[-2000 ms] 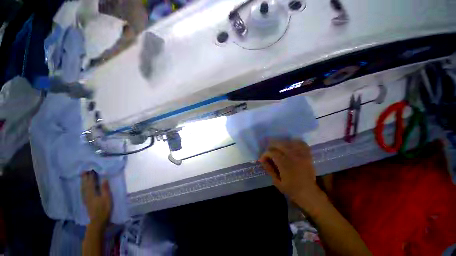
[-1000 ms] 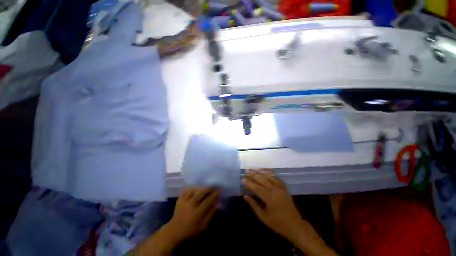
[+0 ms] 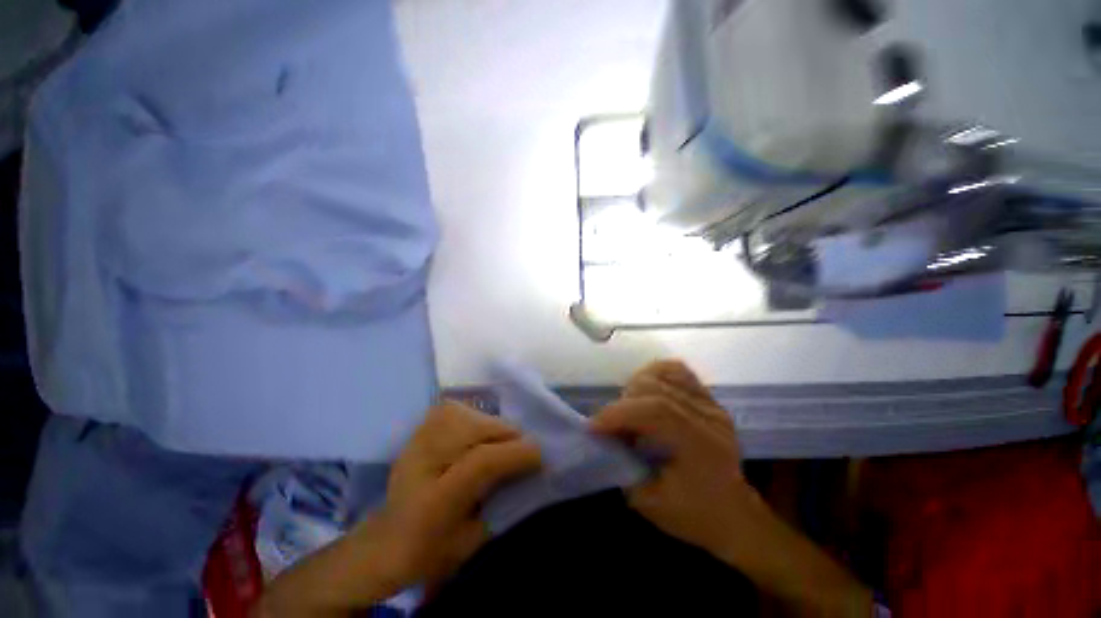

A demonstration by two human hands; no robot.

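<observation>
A small light blue pocket piece (image 3: 561, 459) is held between both hands at the table's front edge, creased and blurred. My left hand (image 3: 453, 483) grips its left side. My right hand (image 3: 682, 441) grips its right side. The large light blue shirt panel (image 3: 266, 229) lies to the left, wrinkled across its middle and reaching over the front edge. Spare light blue pieces (image 3: 966, 308) lie flat right of the needle area, partly hidden under the machine.
The sewing machine head (image 3: 773, 121) stands at the upper right, its presser foot area (image 3: 785, 272) blurred. Dark red snips (image 3: 1053, 338) and red-handled scissors (image 3: 1083, 380) lie at the far right. A red heap (image 3: 996, 537) is below the table. A ruler edge (image 3: 869, 417) runs along the front.
Both hands now hold the pocket piece, which was flat on the table and is now lifted and folded or bent. My right hand has closed on it. The view has shifted closer to the needle area.
</observation>
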